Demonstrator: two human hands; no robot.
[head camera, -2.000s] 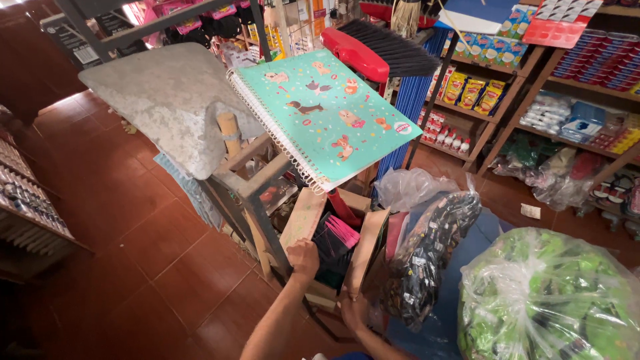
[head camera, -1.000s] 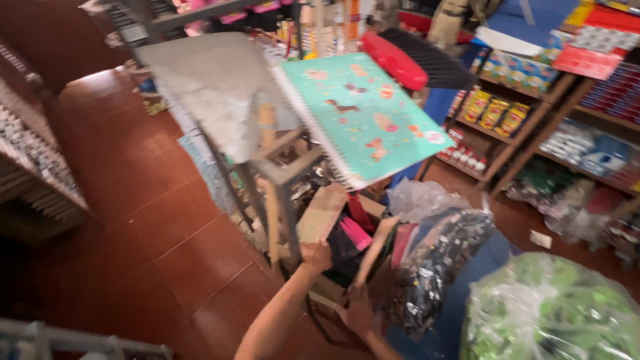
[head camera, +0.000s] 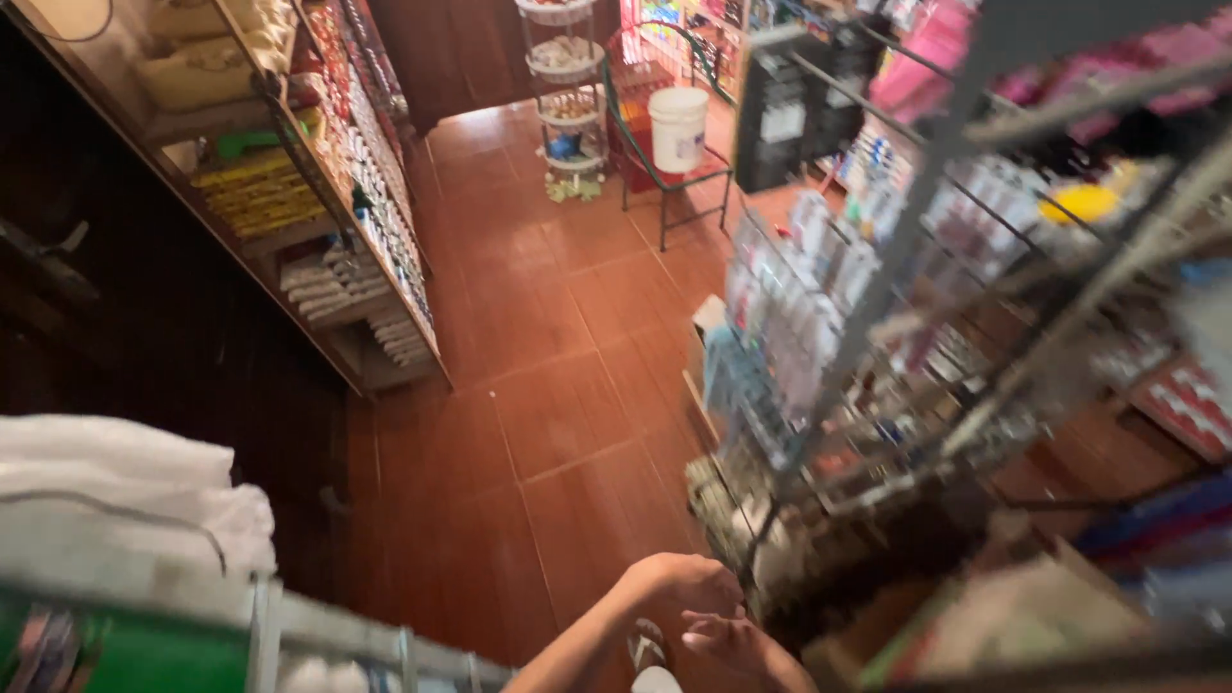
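Low in the head view, my left hand (head camera: 695, 580) reaches in from the bottom, bent at the wrist, its fingers partly hidden beside the metal rack's lower edge. Close below it is my right hand (head camera: 727, 635), fingers loosely curled, with no object visible in it. The two hands nearly meet, and blur hides whether they touch. Beneath them a sandalled foot (head camera: 647, 645) shows on the tiled floor (head camera: 520, 433). Right of the hands stands a grey metal rack (head camera: 890, 260) hung with clear packets (head camera: 789, 298).
A wooden shelf unit (head camera: 332, 202) with packaged goods lines the left. Farther ahead are a tiered white stand (head camera: 566, 60) and a metal-framed chair (head camera: 664, 178) holding a white bucket (head camera: 678, 130). Cardboard (head camera: 1030, 606) lies at lower right, white bags (head camera: 125, 491) at lower left.
The view has swung far to the left. Both hands have left the cardboard flaps of the box where they were before and are now close together above the floor.
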